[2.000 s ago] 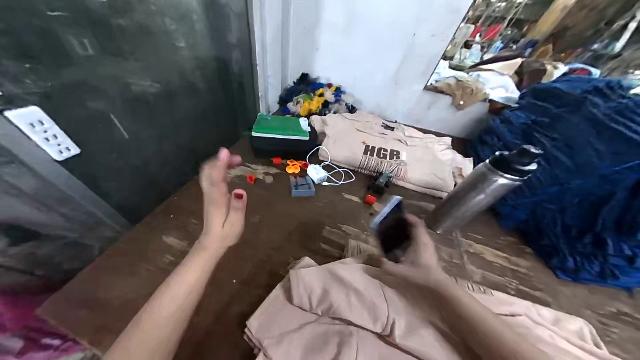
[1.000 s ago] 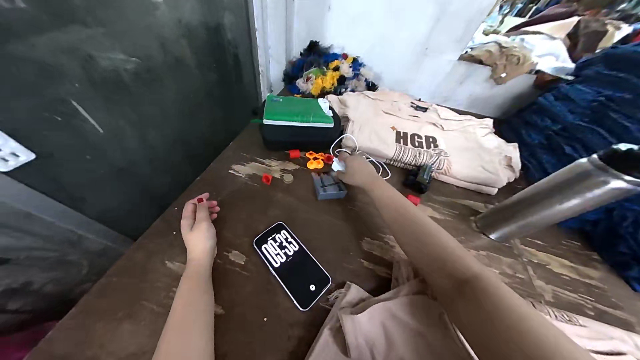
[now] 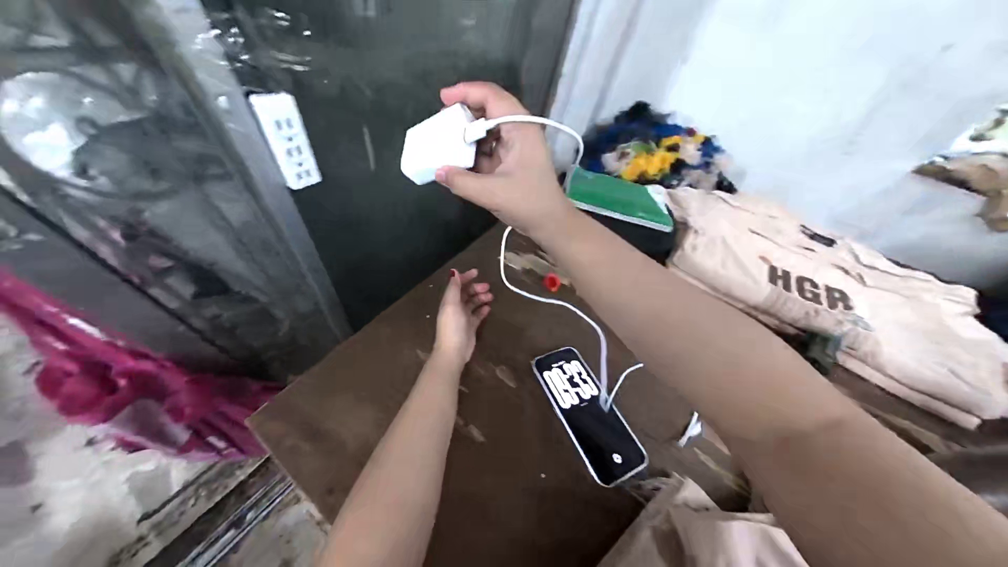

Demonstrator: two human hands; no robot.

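Raised above the table, my right hand [image 3: 508, 157] grips a white charger plug [image 3: 439, 146] between thumb and fingers. A white cable [image 3: 551, 298] runs from the charger, hangs behind my hand and drops across a smartphone [image 3: 589, 417], which lies face up with its screen lit. The cable's loose connector [image 3: 691, 429] rests on the table right of the phone. My left hand [image 3: 463, 315] is over the table's left part, fingers slightly curled, holding nothing. A white multi-socket outlet [image 3: 286, 140] is fixed on the frame at upper left, left of the charger.
The brown wooden table [image 3: 331, 441] bears a green-topped box [image 3: 620, 197], a small red piece [image 3: 552, 281] and folded beige garments [image 3: 866, 291]. Beige cloth [image 3: 709, 535] lies near me. Colourful scraps [image 3: 657, 153] are piled by the wall. Pink fabric [image 3: 118, 386] hangs at left.
My right hand has lifted the charger from the table's back and moved it left and up. The phone, held two seconds ago, lies on the table. The view has swung left.
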